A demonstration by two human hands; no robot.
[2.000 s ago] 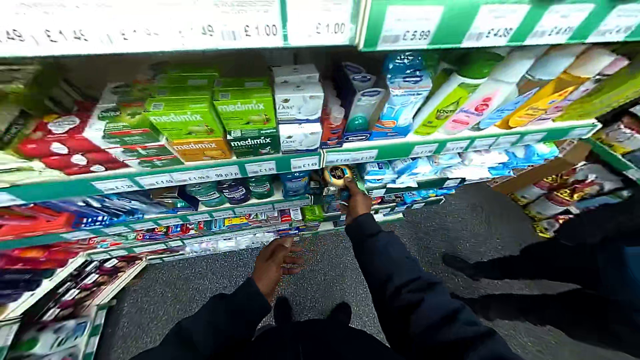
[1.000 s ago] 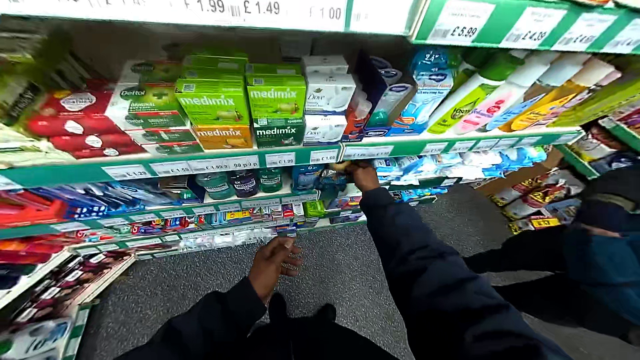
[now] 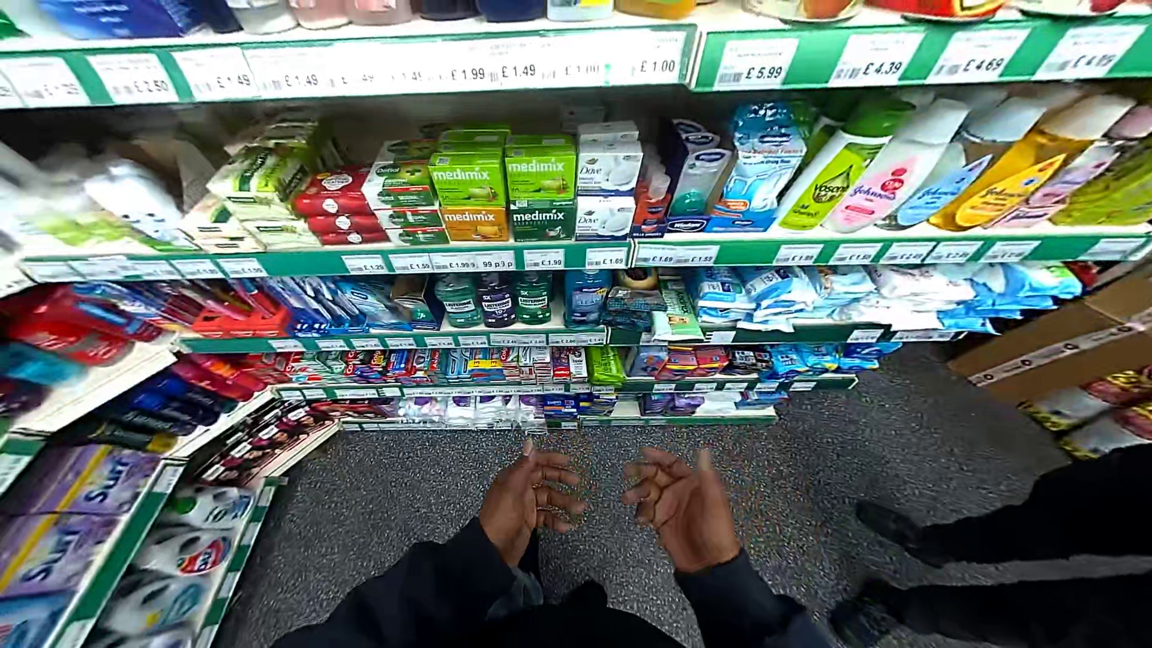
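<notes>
My left hand (image 3: 533,504) is held above the carpeted floor, palm turned inward, fingers apart, with nothing in it. Facing it, my right hand (image 3: 686,511) is likewise empty with its fingers spread. Both are below and in front of the stocked shelves. A roll of tape (image 3: 637,278) lies on the second shelf, behind dark packets (image 3: 633,306) and beside a green-and-white wipes pack (image 3: 677,308). Blue mouthwash (image 3: 587,297) stands left of it. Higher up are green Medimix soap boxes (image 3: 468,178), Dove boxes (image 3: 608,171) and a Vosene shampoo bottle (image 3: 846,166).
Green-edged shelves (image 3: 405,261) with price labels run across the view. Wipes packs (image 3: 774,292) fill the second shelf's right part. At the right are a cardboard box (image 3: 1062,333) and another person's dark-clothed legs (image 3: 1017,522). Surf packs (image 3: 63,549) are stacked at the lower left.
My right hand, earlier at the second shelf with the roll of tape, has let go and drawn back beside my left hand. The roll now rests on that shelf. The view has shifted.
</notes>
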